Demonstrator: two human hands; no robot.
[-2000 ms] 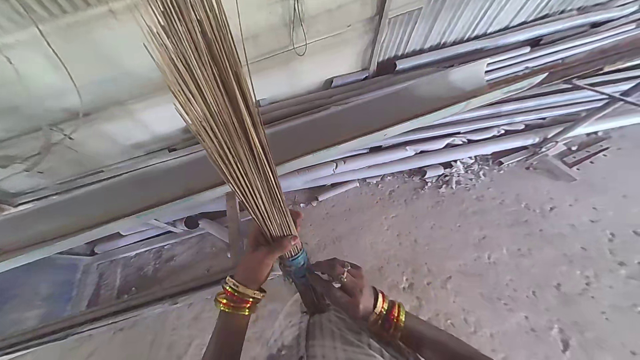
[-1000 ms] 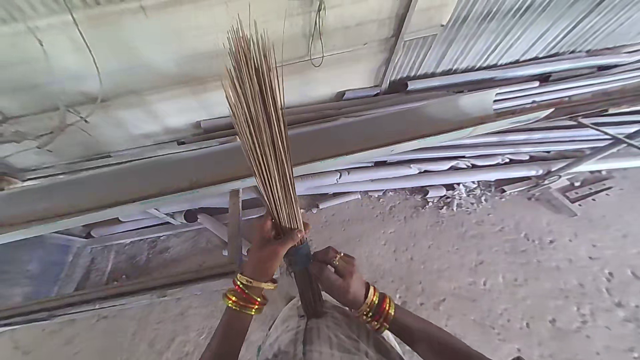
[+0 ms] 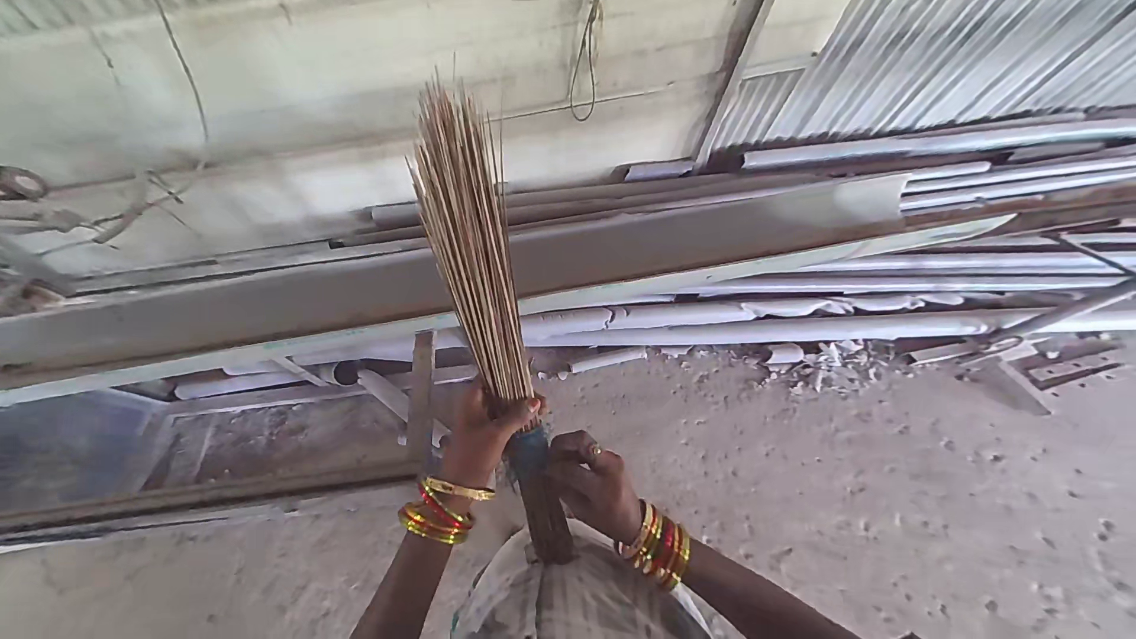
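A stick broom (image 3: 475,257) of thin dry stalks stands nearly upright at the centre, its tips fanned out at the top and its butt end against the cloth over my lap (image 3: 577,599). My left hand (image 3: 495,430) is closed round the stalks just above a blue binding (image 3: 530,451). My right hand (image 3: 590,484) is at the right side of that binding, fingers bent and a ring on one of them. Whether its fingers pinch the binding cannot be made out. Both wrists carry gold and red bangles.
A long grey channel-shaped beam (image 3: 692,240) crosses behind the broom. Long pipes (image 3: 799,330) lie beyond it on the dusty floor (image 3: 799,497), near a heap of pale scraps (image 3: 834,366). A corrugated sheet (image 3: 958,71) stands at the upper right, and a wire loop (image 3: 583,84) hangs on the wall.
The broom has swung from a strong leftward lean to closer to upright, and its whole fanned top now shows. My left hand stays round the stalks, my right hand beside the blue binding.
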